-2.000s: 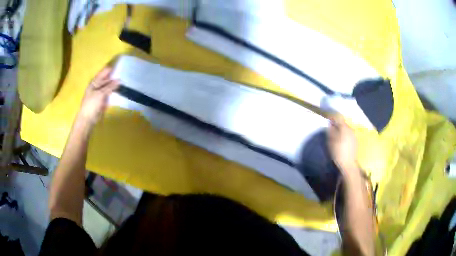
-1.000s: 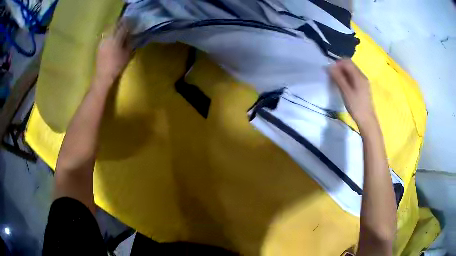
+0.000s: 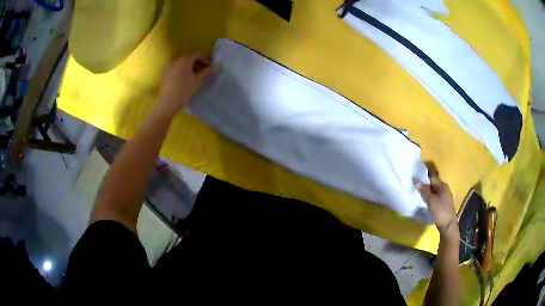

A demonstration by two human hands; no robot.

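A pale grey-white garment panel [image 3: 311, 125] lies slantwise on the yellow cloth [image 3: 263, 161] near the table's front edge, with a thin dark line along its far edge. My left hand [image 3: 188, 77] grips its left end. My right hand [image 3: 436, 194] holds its right end, fingers on the corner. A second white panel [image 3: 412, 57] with a dark strip and a rounded black end piece [image 3: 508, 128] lies at the far right. The steam iron [image 3: 473, 221], with an orange-brown handle, stands just right of my right hand.
An olive-yellow padded form [image 3: 113, 33] is at the upper left. A small dark fabric piece [image 3: 278, 7] lies at the top edge. A wooden frame part [image 3: 45, 131] stands left of the table. Black cloth [image 3: 520, 287] is at the lower right corner.
A panel without a visible dark strip now lies in front of me, held at both ends. The grey pieces my hands were at by the far side are out of view. The iron now shows at the right.
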